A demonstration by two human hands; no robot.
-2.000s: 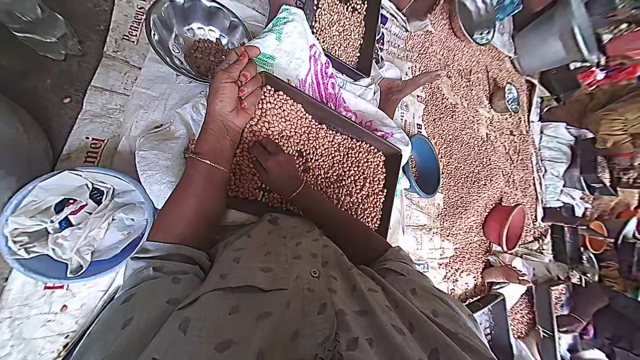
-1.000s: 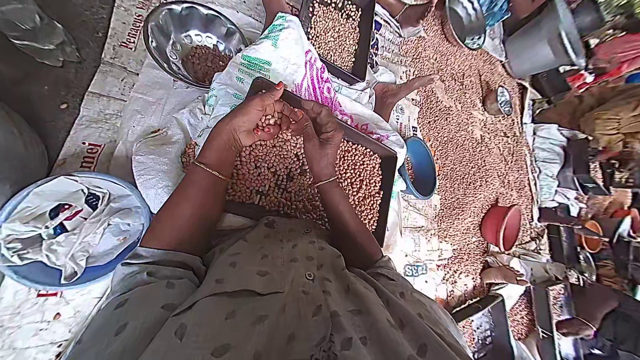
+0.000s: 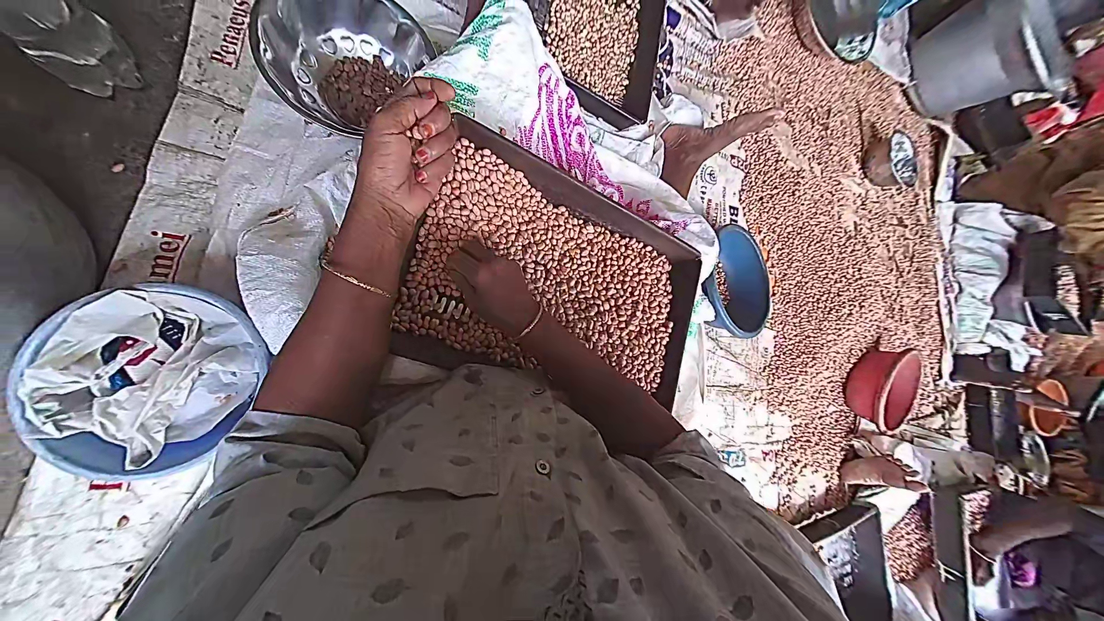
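Observation:
A dark rectangular tray (image 3: 681,285) holds a layer of pinkish-brown kernels (image 3: 586,276) that look like peanuts. My left hand (image 3: 410,142) is over the tray's upper left corner, fingers curled inward, beside a steel bowl (image 3: 285,78) with darker kernels (image 3: 358,89) in it. What those fingers hold is hidden. Down among the kernels in the left half of the tray, my right hand (image 3: 493,285) touches them, its fingertips partly hidden. A few pale pieces (image 3: 448,305) lie just left of it. White woven sacking (image 3: 552,112) lies along the tray's far side.
At the left stands a blue basin (image 3: 138,466) with a white plastic bag (image 3: 78,371). A blue bowl (image 3: 743,280) is right of the tray. Kernels (image 3: 828,241) cover the ground beyond, around a red bucket (image 3: 884,388). Another tray (image 3: 638,78) and a person's bare foot (image 3: 716,142) are close by.
My hands, together above the tray a second ago, are apart. The left has moved up and left toward the steel bowl; the right has gone down to the kernels.

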